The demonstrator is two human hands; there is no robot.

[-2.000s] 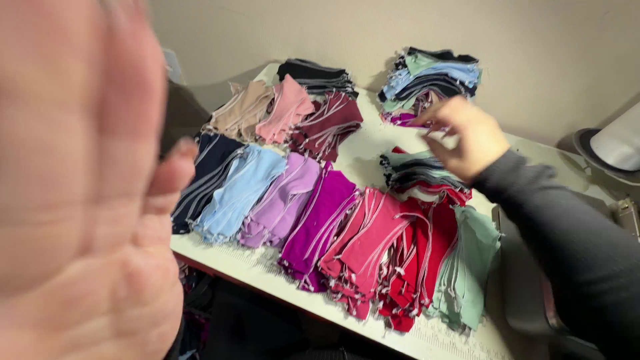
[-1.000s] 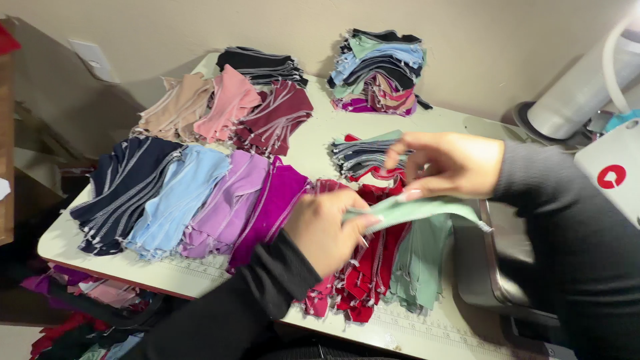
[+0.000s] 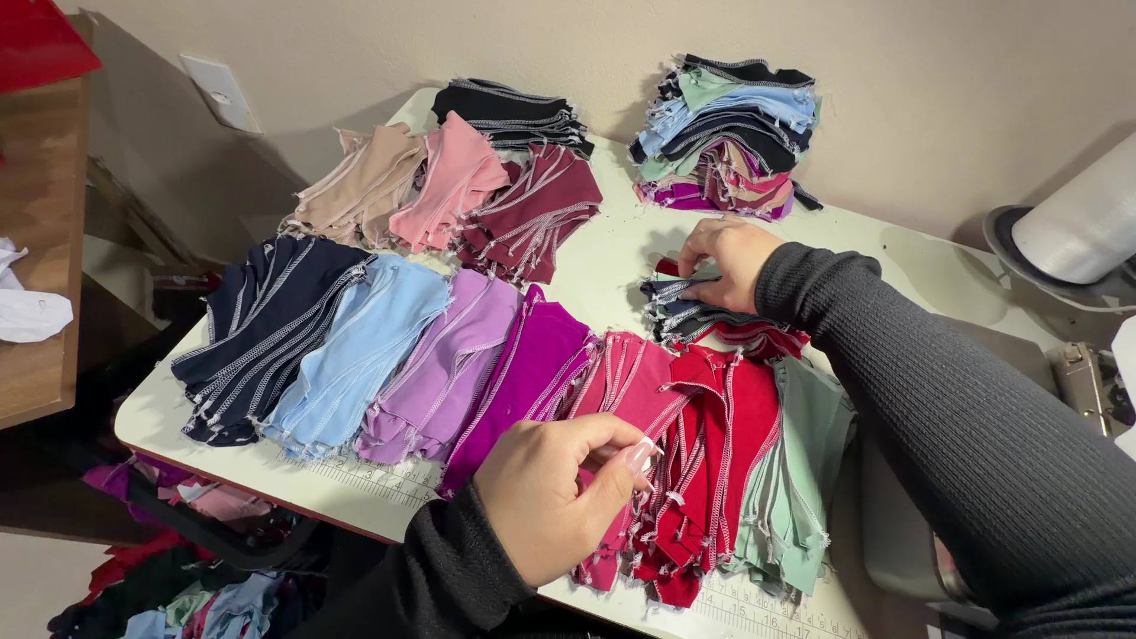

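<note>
My right hand [image 3: 728, 266] reaches down onto a small mixed pile of fabric pieces [image 3: 692, 311]; its fingertips touch the pile, and whether they grip a piece is hidden. Over the pink stack [image 3: 621, 382] hovers my left hand [image 3: 568, 488], fingers curled, thumb near the fingertips, no fabric visible in it. Serged-edge stacks line the front: navy [image 3: 275, 311], light blue [image 3: 364, 346], lilac [image 3: 453, 364], purple [image 3: 532, 355], pink, red [image 3: 750, 408] and mint [image 3: 799, 444]. Behind lie beige [image 3: 364, 186], light pink [image 3: 453, 177], maroon [image 3: 550, 204] and black [image 3: 506, 111] stacks.
A taller mixed fabric pile [image 3: 728, 133] stands against the wall. The white table [image 3: 160, 435] has ruler markings along its front edge. Right are a sewing machine part [image 3: 1083, 382] and a large thread cone [image 3: 1087, 213]. Fabric scraps [image 3: 204, 595] lie below at left.
A second ago both hands held a mint piece between them; now it is no longer seen there. My right hand has moved onto the small mixed pile, and my left hand is apart from it.
</note>
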